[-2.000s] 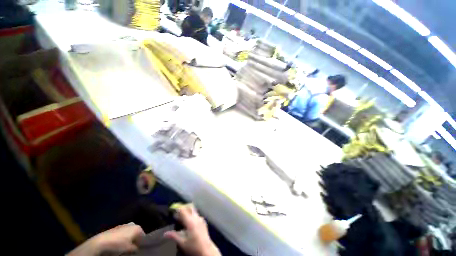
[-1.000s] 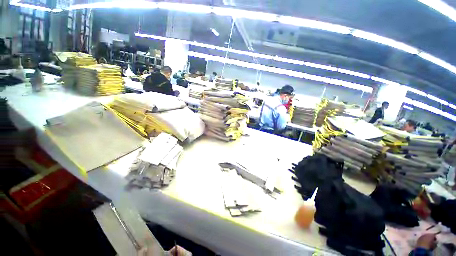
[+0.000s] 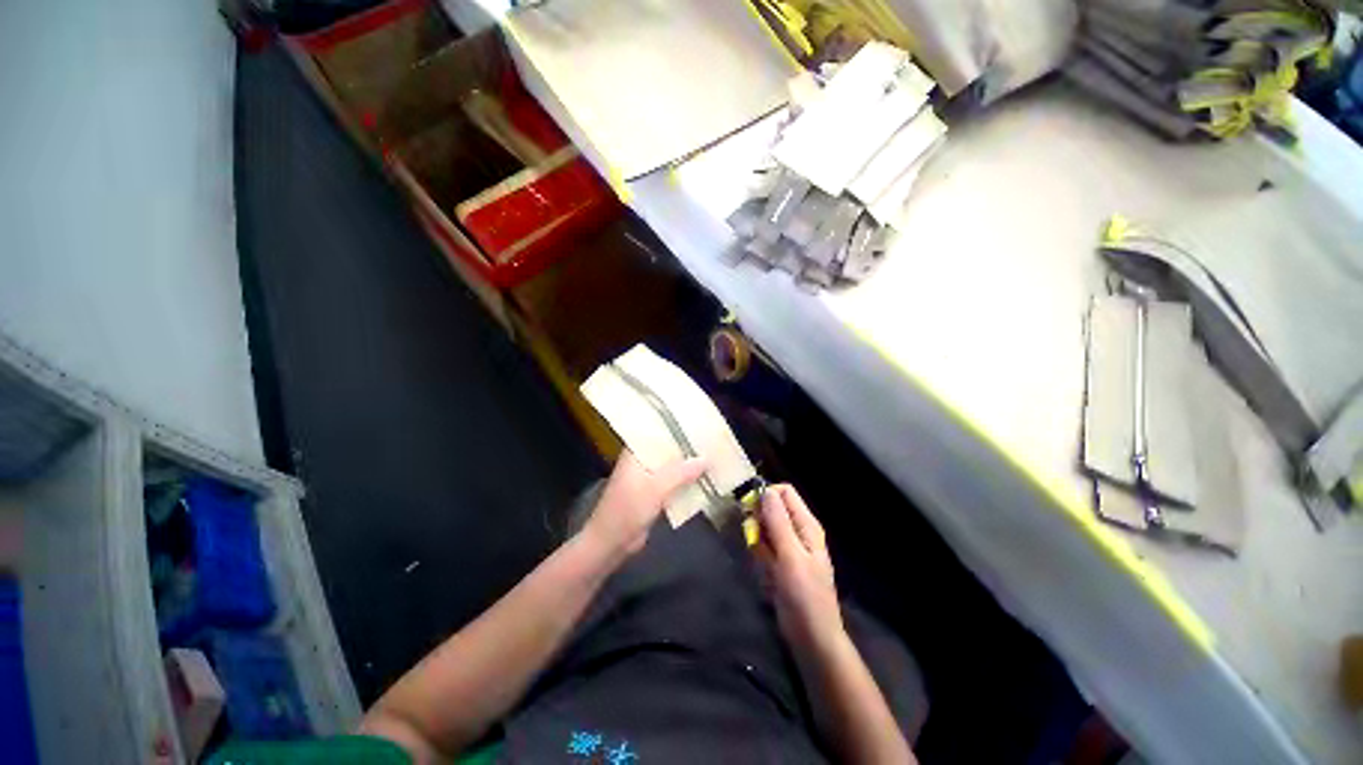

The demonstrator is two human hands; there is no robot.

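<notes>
My left hand (image 3: 646, 505) holds a beige zipper panel (image 3: 673, 423) over my lap, thumb on top near its lower end. The zipper runs lengthwise down the panel's middle. My right hand (image 3: 789, 550) is closed around small yellow-handled thread snips (image 3: 750, 528), which are at the panel's lower right end. The blades are too small to tell whether they touch the panel.
A fanned pile of panels (image 3: 840, 180) lies near the table edge. A small stack of panels (image 3: 1141, 396) lies at right beside a curved grey strip (image 3: 1233, 321). A tape roll (image 3: 728, 353) hangs below the edge. Red-brown cartons (image 3: 538, 209) stand left, blue bins (image 3: 224, 553) lower left.
The view has turned down to my lap and the near table edge. Both hands, the held panel and the snips now show clearly; the other people have left the view.
</notes>
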